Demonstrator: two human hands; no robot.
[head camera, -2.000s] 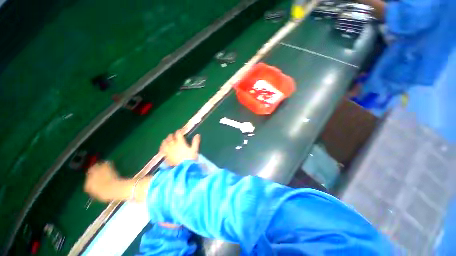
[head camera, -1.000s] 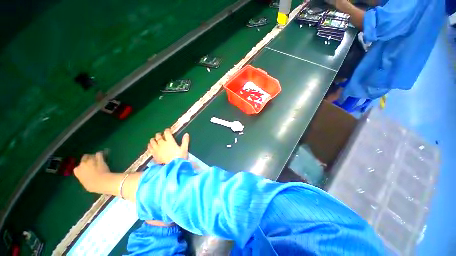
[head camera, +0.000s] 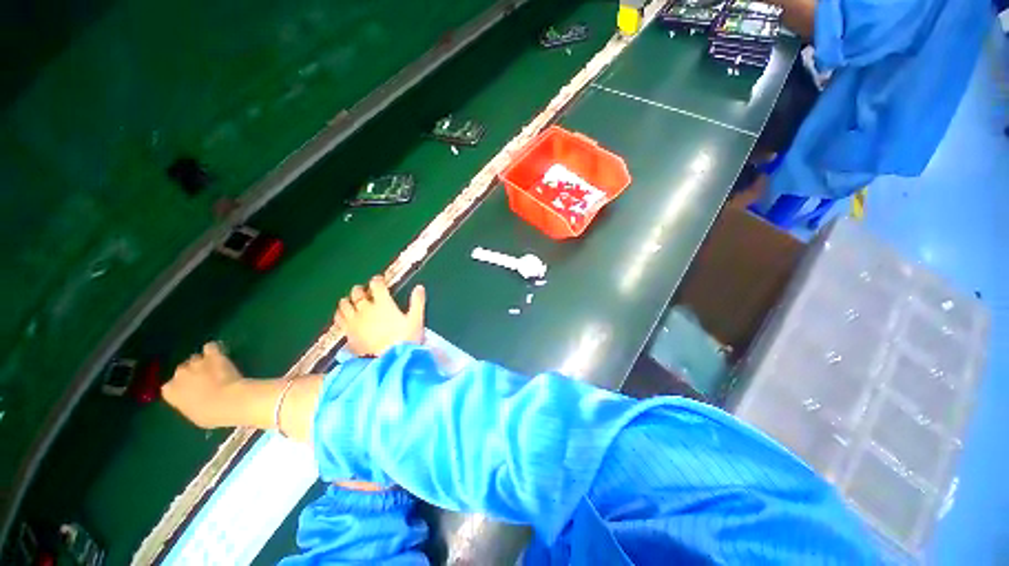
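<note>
My right hand (head camera: 201, 387), bare with a thin bracelet, reaches across my left arm over the green conveyor. Its fingers are curled; whether they hold anything is hidden. A dark unit with a red part (head camera: 144, 380) lies just left of it. My left hand (head camera: 380, 318) rests palm down on the worn pale taped edge (head camera: 451, 227), thumb apart, holding nothing visible. A wide pale sticker sheet (head camera: 246, 503) lies along the edge, below my right forearm. My right sleeve covers part of my left arm.
A red bin (head camera: 562, 182) holds small white parts. A white wristwatch (head camera: 509, 261) and loose white bits lie nearby. Phone units (head camera: 382, 190) sit spaced on the conveyor. Stacked units (head camera: 744, 35) lie by another person's blue sleeve; a clear tray (head camera: 857, 387) is at right.
The view has shifted slightly. The phone units on the conveyor have moved a little toward the lower left relative to the red bin. Both hands keep nearly the same pose.
</note>
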